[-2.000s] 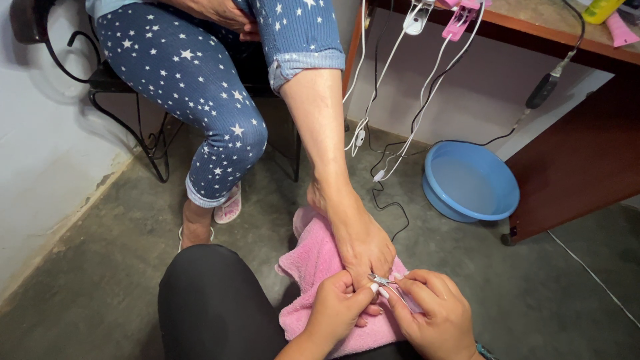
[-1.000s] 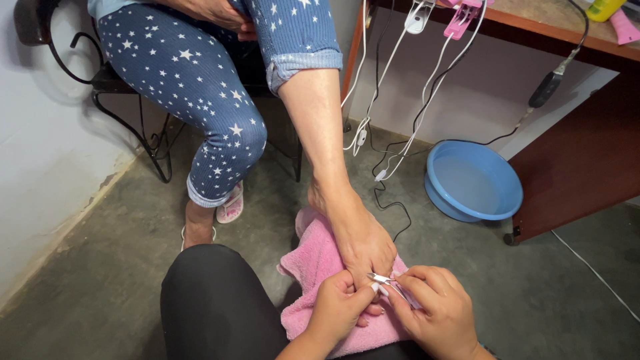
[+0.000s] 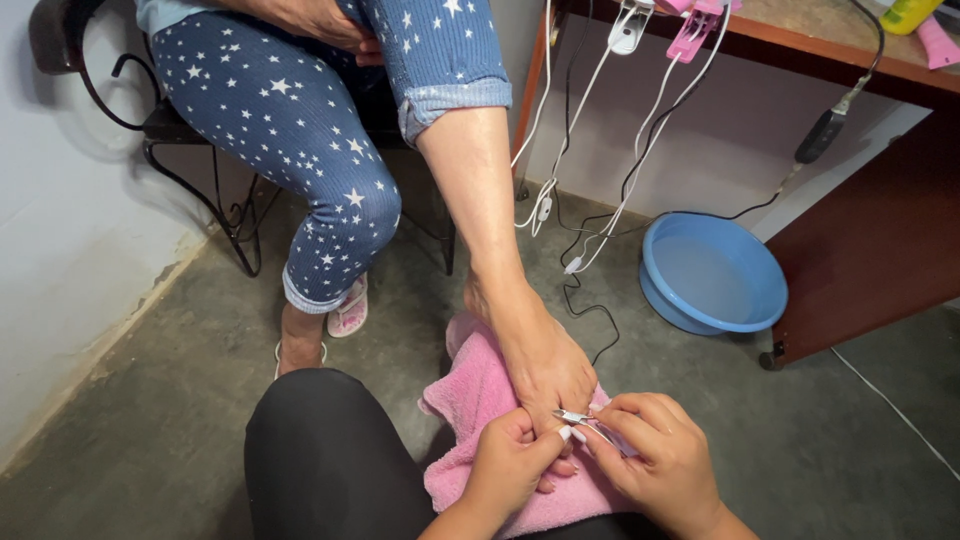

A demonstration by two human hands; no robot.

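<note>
Another person's bare foot (image 3: pixel 536 352) rests on a pink towel (image 3: pixel 469 397) that lies over my lap. My left hand (image 3: pixel 506 465) grips the toes, its thumb and fingers closed around the front of the foot. Between the thumb and fingers of my right hand (image 3: pixel 660 450) is a pair of metal cuticle nippers (image 3: pixel 574 416), their tip pointing left over the toes beside my left thumb. Whether the jaws touch skin cannot be told. Both of my thumbs have white nails and nearly meet.
A blue plastic basin (image 3: pixel 712 270) of cloudy water stands on the floor at the right, beside a wooden desk (image 3: pixel 870 225). White and black cables (image 3: pixel 600 232) hang down from the desk. The seated person's other foot (image 3: pixel 301 341) is on the floor by a metal chair (image 3: pixel 180 127).
</note>
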